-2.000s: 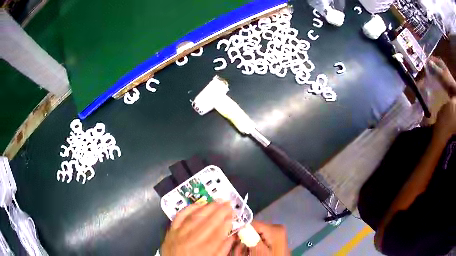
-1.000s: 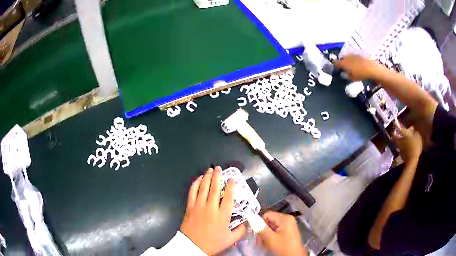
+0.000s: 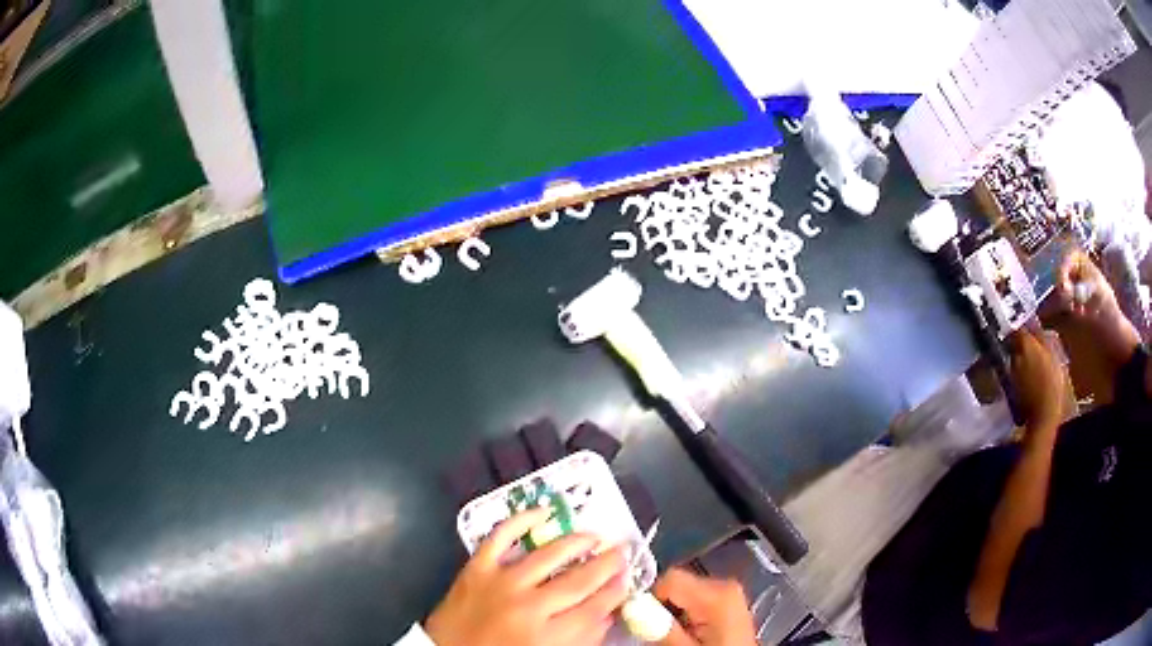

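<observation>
A white housing [image 3: 594, 486] with a green circuit board [image 3: 541, 507] inside lies near the bench's front edge, against black foam pads [image 3: 541, 442]. My left hand [image 3: 537, 587] lies over the housing's near part, fingers across the board. My right hand [image 3: 708, 608] is at the housing's lower right corner and holds a white-cream cord end [image 3: 646, 616] there. The fingertips under it are partly hidden. A mallet [image 3: 657, 372] lies to the right, white head away from me, black grip toward the front edge.
U-clips lie in a left pile [image 3: 278, 360] and a larger back pile [image 3: 720, 234]. A green board with blue-taped edge [image 3: 505, 208] stands behind. A bagged cord [image 3: 38, 530] lies far left. A co-worker [image 3: 1011, 517] works at right by white trays [image 3: 1011, 95] and another mallet [image 3: 935, 227].
The view has shifted. My left hand has moved down the housing, so the board shows again. The co-worker's far arm has drawn back toward their work.
</observation>
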